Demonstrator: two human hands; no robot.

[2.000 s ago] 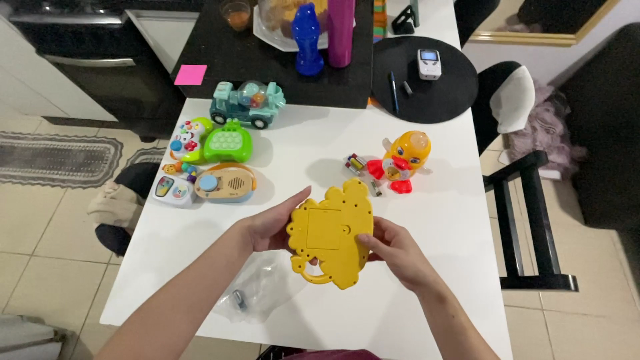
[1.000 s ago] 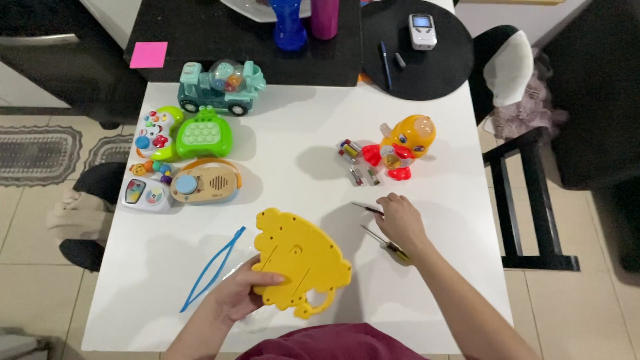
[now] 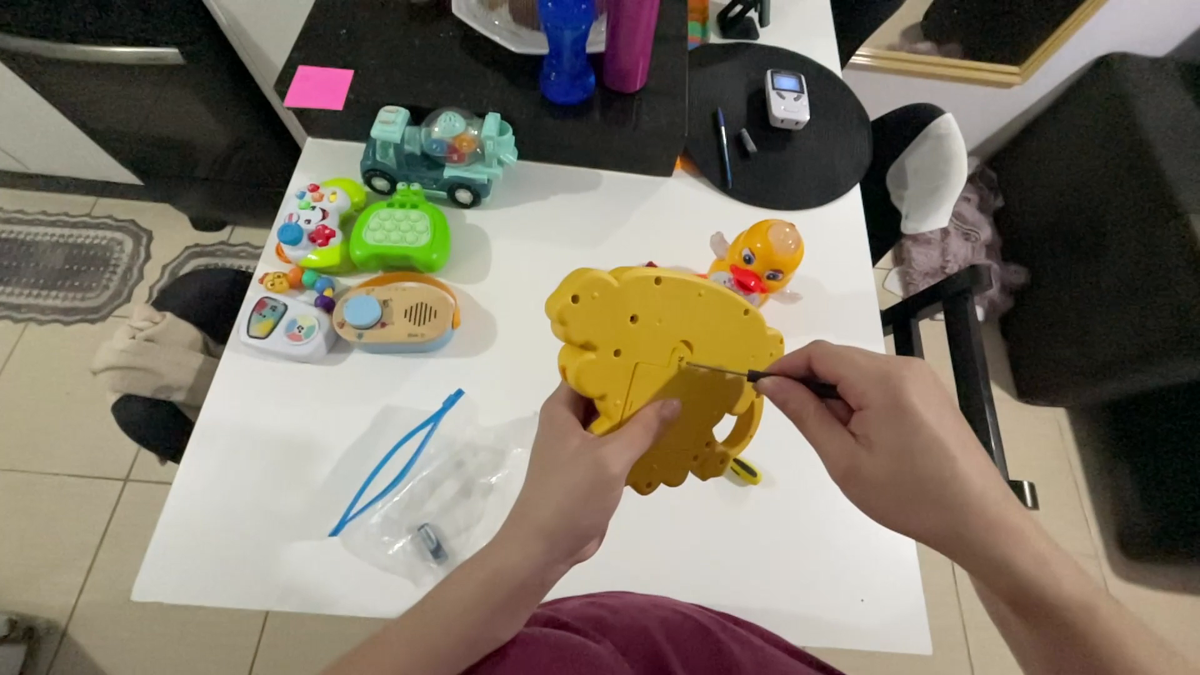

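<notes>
My left hand (image 3: 595,459) grips a yellow plastic toy (image 3: 675,323) by its lower left part, its back with screw holes and a battery cover turned up. In my right hand (image 3: 862,422) is a thin screwdriver (image 3: 722,371) with a black handle; its tip touches the toy at the screw hole by the cover's upper edge. Behind the toy an orange duck toy (image 3: 771,251) lies on the white table (image 3: 525,375), partly hidden. The yellow and black end of another tool (image 3: 746,471) shows below the toy's handle loop. The toy hides the small batteries' spot.
At the left are a teal toy truck (image 3: 422,159), a green pop-button toy (image 3: 401,234), a toy radio (image 3: 398,314) and a white toy (image 3: 286,328). A clear zip bag (image 3: 441,487) lies left of my left arm. Behind stand a blue bottle (image 3: 567,56) and a magenta bottle (image 3: 630,42).
My right hand has lifted the screwdriver from the table and brought it to the toy. My left hand has raised and turned the toy. Two seconds ago both hands held it.
</notes>
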